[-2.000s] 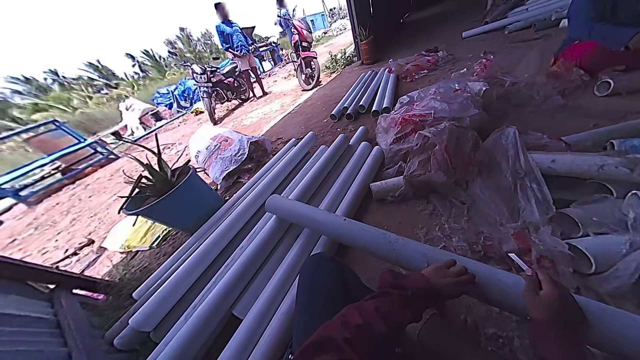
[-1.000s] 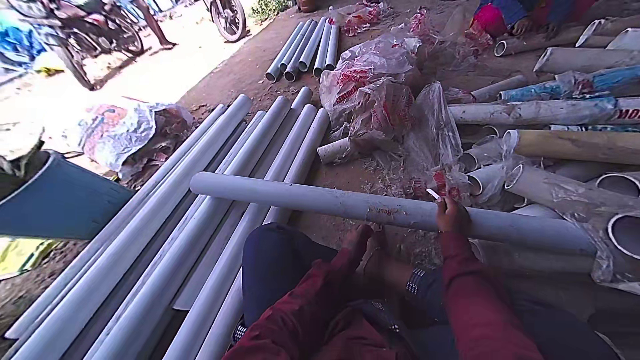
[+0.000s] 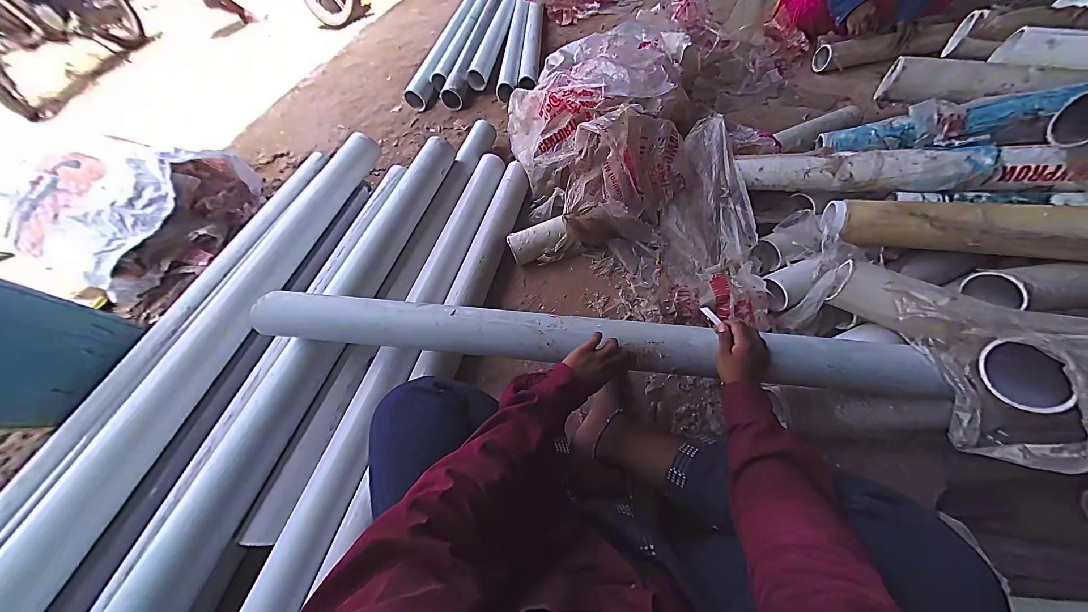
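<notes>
A long grey plastic pipe (image 3: 476, 330) lies across my lap, its left end over a row of similar pipes (image 3: 229, 289) on the ground. My left hand (image 3: 597, 357) rests against the near side of this pipe, fingers curled at its surface; whether it grips is unclear. Further right, my right hand (image 3: 742, 351) is closed on a small flat tool with a white tip (image 3: 711, 317), its blade or edge too small to identify. That hand sits on top of the pipe. The pipe's right end runs beside plastic-wrapped pipes.
Crumpled clear plastic wrapping with red print (image 3: 629, 161) lies ahead. Wrapped and bare pipes (image 3: 960, 225) are heaped on the right. A short pipe bundle (image 3: 476, 51) lies farther off. A blue-green container (image 3: 59, 357) stands at left. Another person's hand (image 3: 860, 17) shows at top right.
My left hand, not plainly on the pipe one second ago, is now against it. The right hand remains at the pipe with the small tool. The view has tilted down since the first frame.
</notes>
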